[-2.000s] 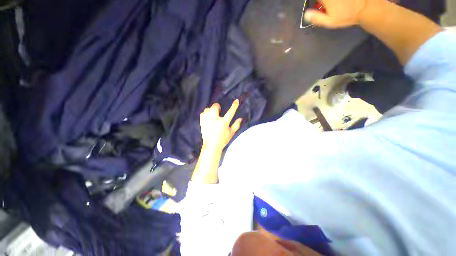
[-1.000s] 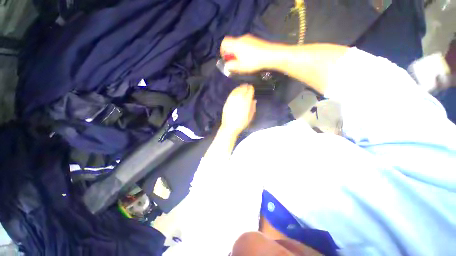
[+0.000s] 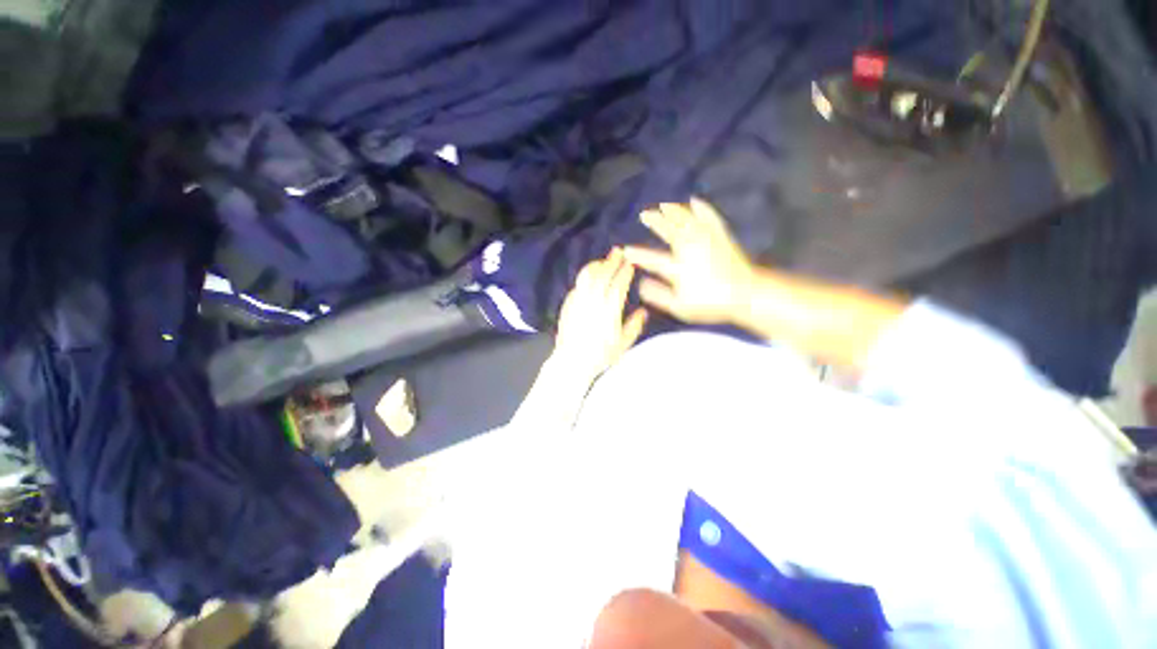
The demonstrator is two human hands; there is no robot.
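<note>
A navy garment (image 3: pixel 546 273) lies over the right part of the long grey padded bar (image 3: pixel 362 342), with a white strip and a small white label on it. My left hand (image 3: pixel 596 311) lies on the navy cloth near my body, fingers close together. My right hand (image 3: pixel 695 264) is beside it, fingers spread over the cloth, the two nearly touching. Whether either hand pinches cloth cannot be told. The steam iron (image 3: pixel 907 104), dark with a red part, rests on the dark table cover (image 3: pixel 888 209), out of my hands.
Large navy garment heaps (image 3: pixel 444 64) lie along the far side, and more navy cloth (image 3: pixel 165 469) hangs at the left. An off-white piece (image 3: pixel 396 407) lies below the bar. A yellowish hose (image 3: pixel 1025 57) runs to the iron. A pale littered floor shows at the lower left.
My right hand has let go of the iron, which now stands at the upper right, and has come down beside my left hand. The view has shifted and turned.
</note>
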